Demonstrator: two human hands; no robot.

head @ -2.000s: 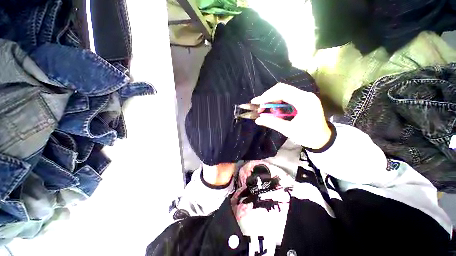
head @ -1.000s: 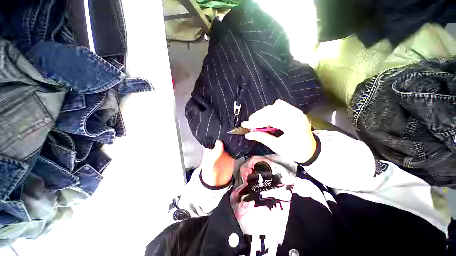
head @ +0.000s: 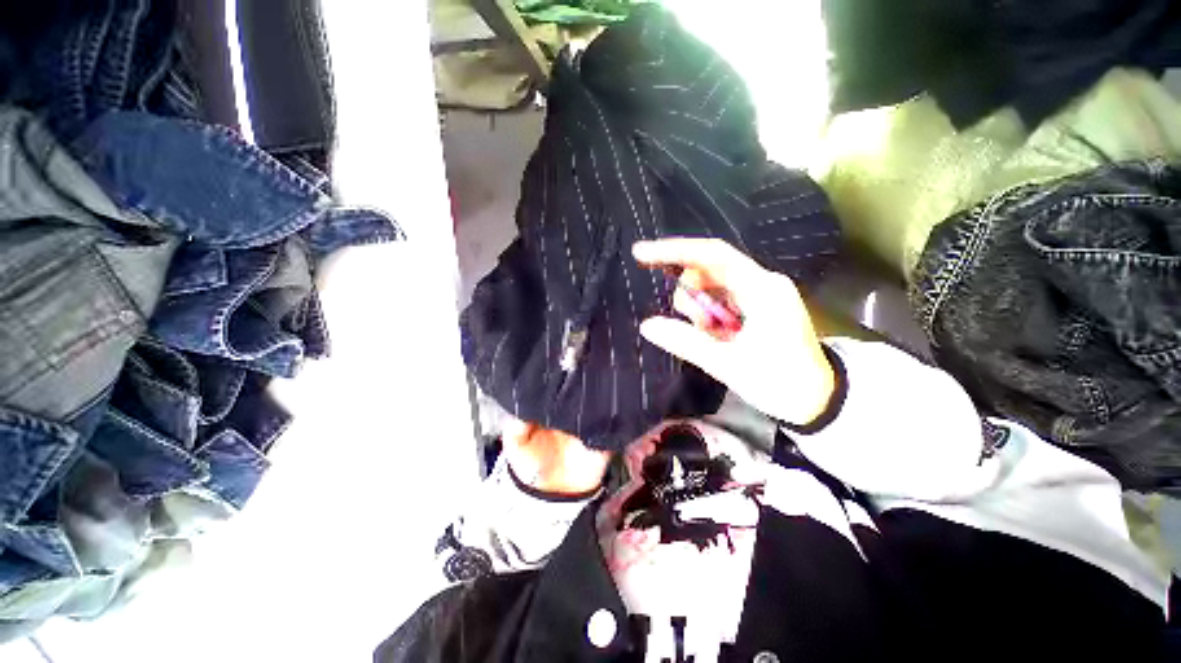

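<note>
A dark pinstriped garment (head: 622, 168) lies over my lap in the middle of the view, with a small pale metallic piece, perhaps a zip pull, on its lower part. My right hand (head: 745, 324) is above its right side, thumb and forefinger apart. The thread snips (head: 710, 311) show as a pink-red part held in the palm; their blades are hard to make out. My left hand (head: 557, 456) is at the garment's lower edge, with its fingers hidden under the cloth.
Blue denim garments (head: 194, 181) are heaped on the left by the bright white table (head: 376, 440). Washed black denim garments (head: 1062, 311) lie on the right against pale yellow-green cloth (head: 894, 168). A dark pile (head: 1010, 52) is at the far right. A metal bar (head: 512, 39) stands beyond the lap.
My left hand has gone from the garment's near edge to beneath it. My right thumb and forefinger have spread, and the snips have drawn back into the palm. The small pale piece has moved down and left.
</note>
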